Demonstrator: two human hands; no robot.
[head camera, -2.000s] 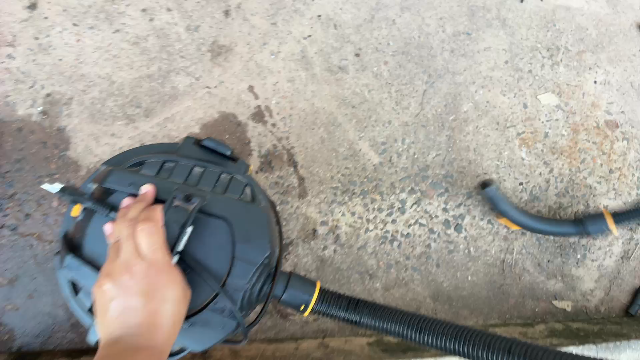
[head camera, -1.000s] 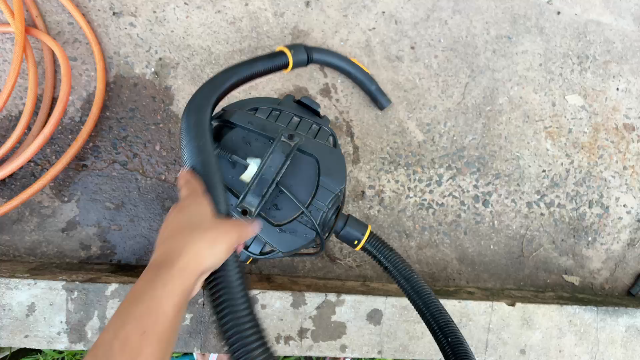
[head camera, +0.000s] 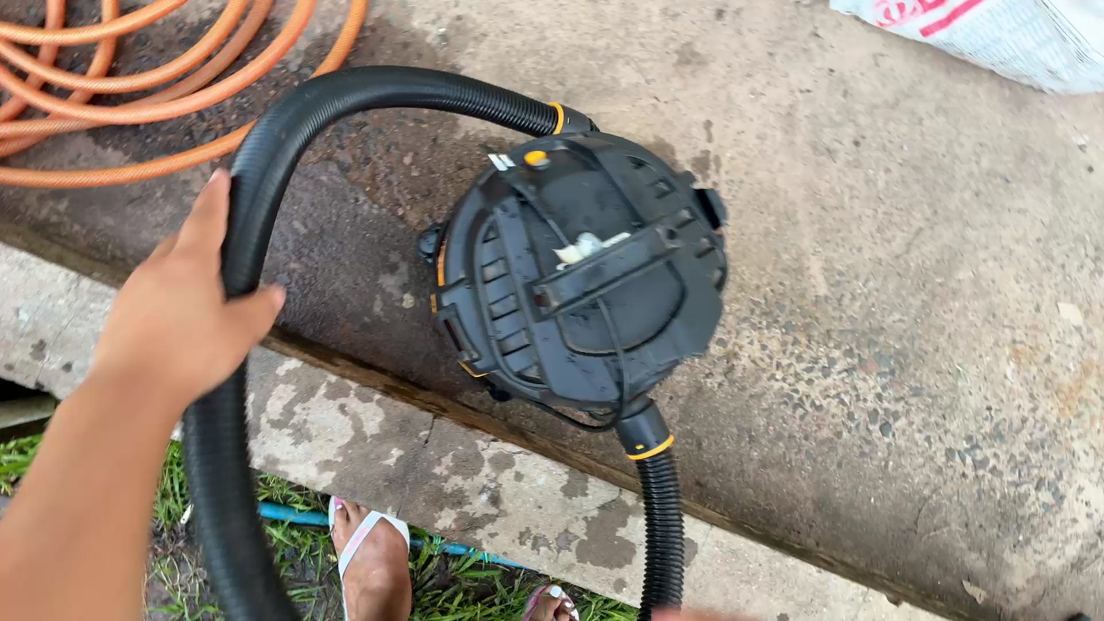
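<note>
A round black vacuum cleaner head (head camera: 586, 276) with a top handle (head camera: 608, 274) rests on the concrete. Its ribbed black hose (head camera: 661, 526) leaves a yellow-ringed connector, runs off the bottom edge and seems to be the same one that loops up at the left. My left hand (head camera: 185, 293) grips the looped part, thumb across it and fingers along its far side. The loop's yellow-ringed end (head camera: 569, 119) meets the vacuum's upper rim; the end piece past it is mostly hidden. Only a sliver of my right hand (head camera: 699, 614) shows by the lower hose; its hold is hidden.
Coiled orange hose (head camera: 164, 108) lies at the upper left. A white sack (head camera: 1009, 39) with red print is at the upper right. Below the concrete ledge (head camera: 388, 431) are grass, a blue pipe (head camera: 293, 515) and feet in sandals (head camera: 375, 552).
My left hand has gone from the vacuum's top to the hose. The hose's yellow-ringed far end, at the right two seconds ago, is now at the vacuum's upper rim. The view has shifted and turned.
</note>
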